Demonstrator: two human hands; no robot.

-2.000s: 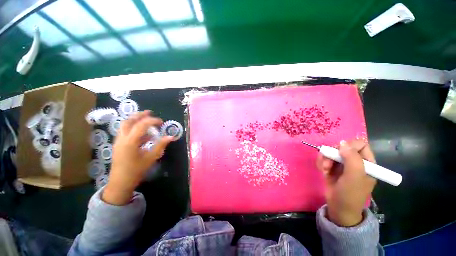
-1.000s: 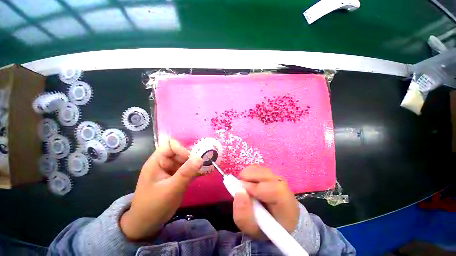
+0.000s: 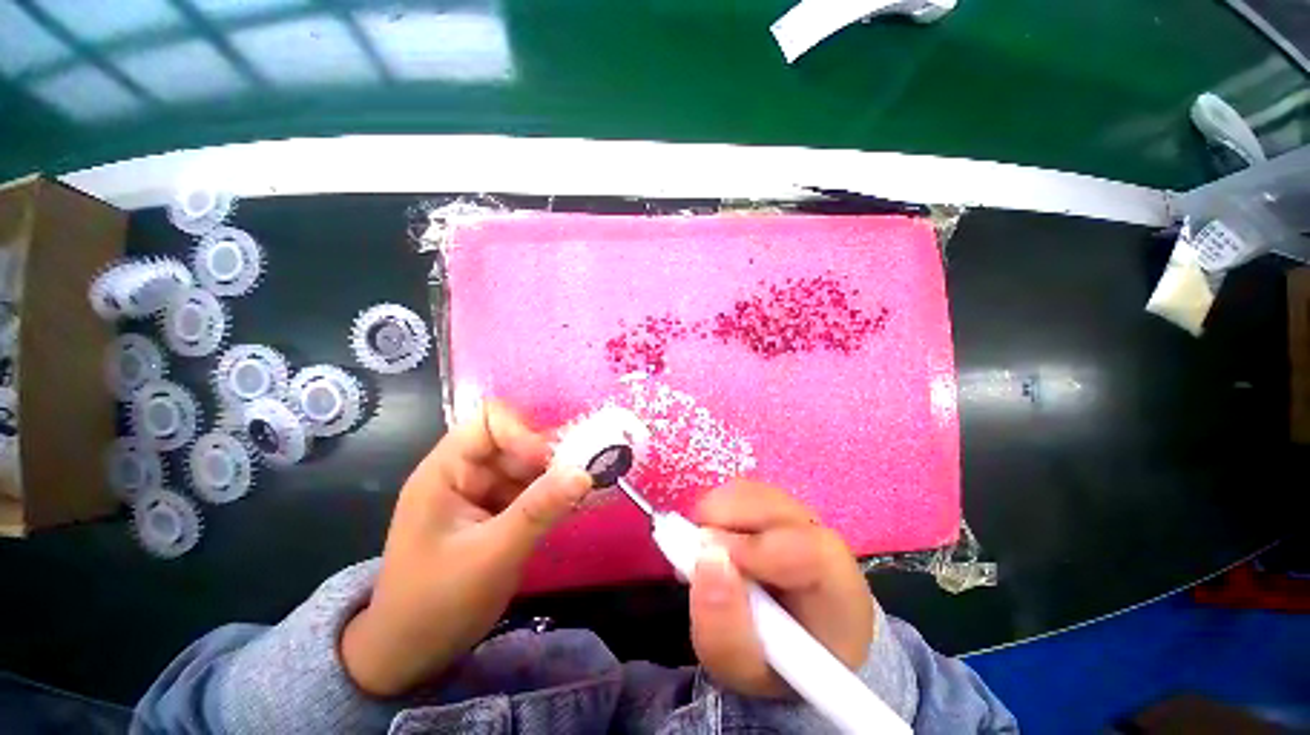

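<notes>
My left hand [image 3: 463,553] holds a white round toothed part [image 3: 601,442] with a dark centre between thumb and fingers, over the near left of the pink pad [image 3: 848,460]. My right hand [image 3: 776,589] holds a white pen screwdriver [image 3: 783,632], its thin dark metal tip at the edge of the part's dark centre. On the pad lie a pile of pale screws(?) [image 3: 704,438], partly behind the toothed part, and farther off a pile of dark red screws(?) [image 3: 805,313]. Several toothed parts [image 3: 250,376] lie at left; one with a dark centre [image 3: 389,338] lies apart beside the pad.
A cardboard carton [image 3: 72,359] stands at the left edge. Behind the pad run a white rail [image 3: 647,170] and a green conveyor belt [image 3: 618,86] bearing a white housing [image 3: 848,17]. A clear plastic bag [image 3: 1250,216] is at the back right.
Since two seconds ago, both hands came together over the pad, bringing toothed part and driver tip together. Over the last second the part has tilted slightly. The housing on the belt shifted left in view.
</notes>
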